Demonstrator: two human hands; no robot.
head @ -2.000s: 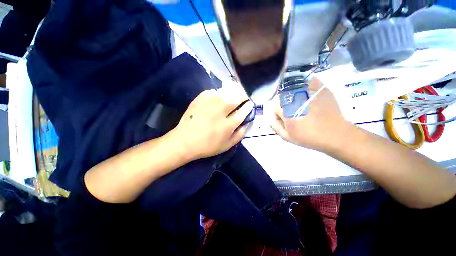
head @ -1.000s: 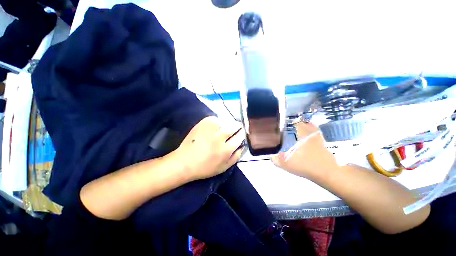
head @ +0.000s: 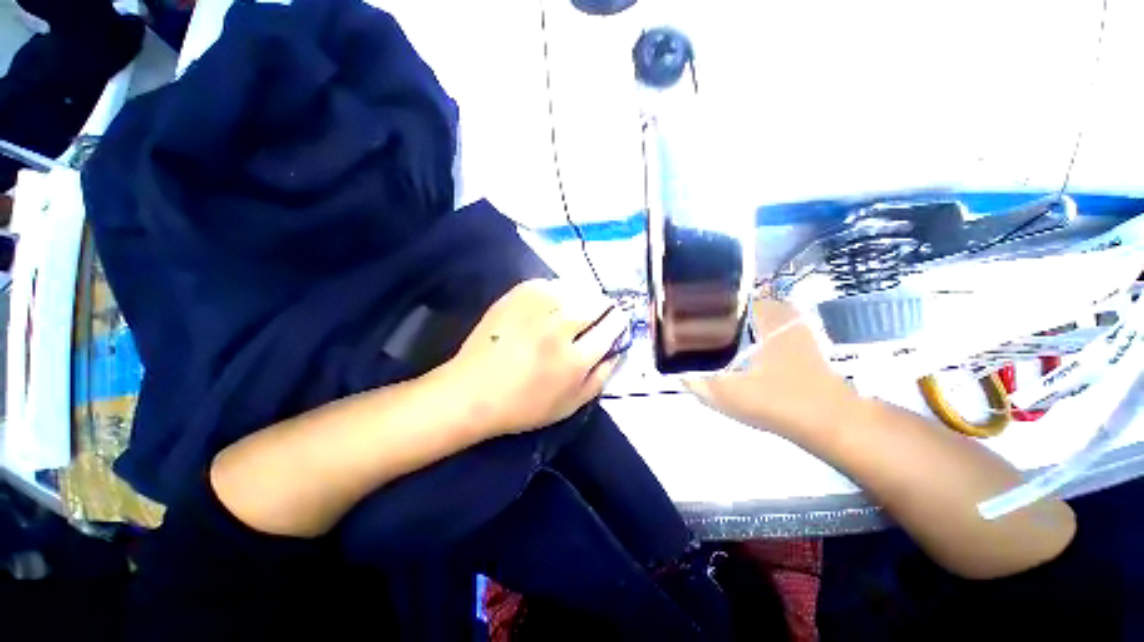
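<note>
A large navy garment [head: 276, 238] lies heaped on the left and hangs over the table's front edge. My left hand [head: 533, 357] is closed on its edge, fingertips just left of the sewing machine's shiny guard [head: 700, 301]. My right hand [head: 784, 376] is right of the guard, fingers bent around the needle area. A thin white strip or thread runs by its fingertips; whether they grip it I cannot tell. The guard hides the needle, presser foot and part of the right fingertips.
A ribbed grey knob [head: 869, 317] stands right of the guard. Scissors with a yellow-orange handle [head: 963, 408] and a red one lie at right, partly under pale printed strips [head: 1066, 458]. A ruler-marked table edge [head: 778, 517] runs in front. Brown tape [head: 107, 499] is at left.
Over two seconds the view has shifted, and more of the white machine head shows. The pale strips now reach over my right forearm. Both hands stay near the needle area.
</note>
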